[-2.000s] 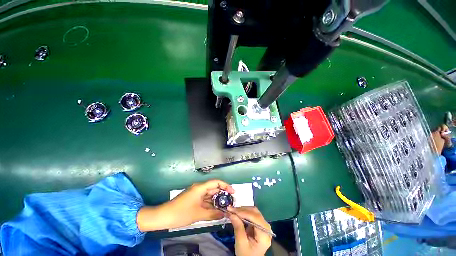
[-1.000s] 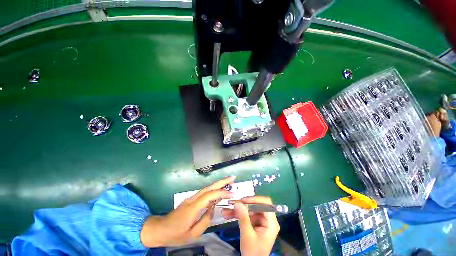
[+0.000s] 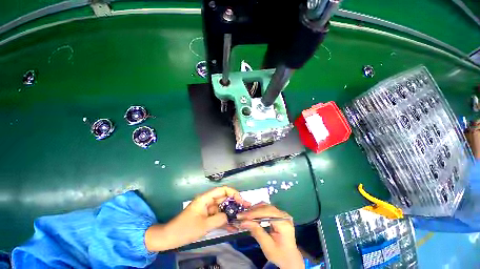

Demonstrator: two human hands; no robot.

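Observation:
My left hand (image 3: 196, 219) holds a dark and silver round unit (image 3: 231, 207) between thumb and fingers, above a white paper sheet (image 3: 256, 197). My right hand (image 3: 273, 236) holds slim silver tweezers (image 3: 271, 218), with the tip at the unit's lower edge; the exact contact is hidden by the fingers. Small white pieces (image 3: 281, 186) lie loose on the green bench just beyond the paper. Three more round units (image 3: 143, 136) lie on the bench to the left.
A hand press with a pale green plate (image 3: 252, 100) stands on a black base (image 3: 210, 157) ahead. A red bin (image 3: 325, 127), stacked clear blister trays (image 3: 416, 142), a yellow-orange tool (image 3: 380, 202) on a compartment tray (image 3: 376, 236) and a black cable (image 3: 316, 184) are right. Another person's arm (image 3: 473, 141) shows far right.
The left hand's fingers, which covered most of the unit a second ago, have opened the view to its face. The tweezers have come back to its lower edge. A round unit now shows behind the press.

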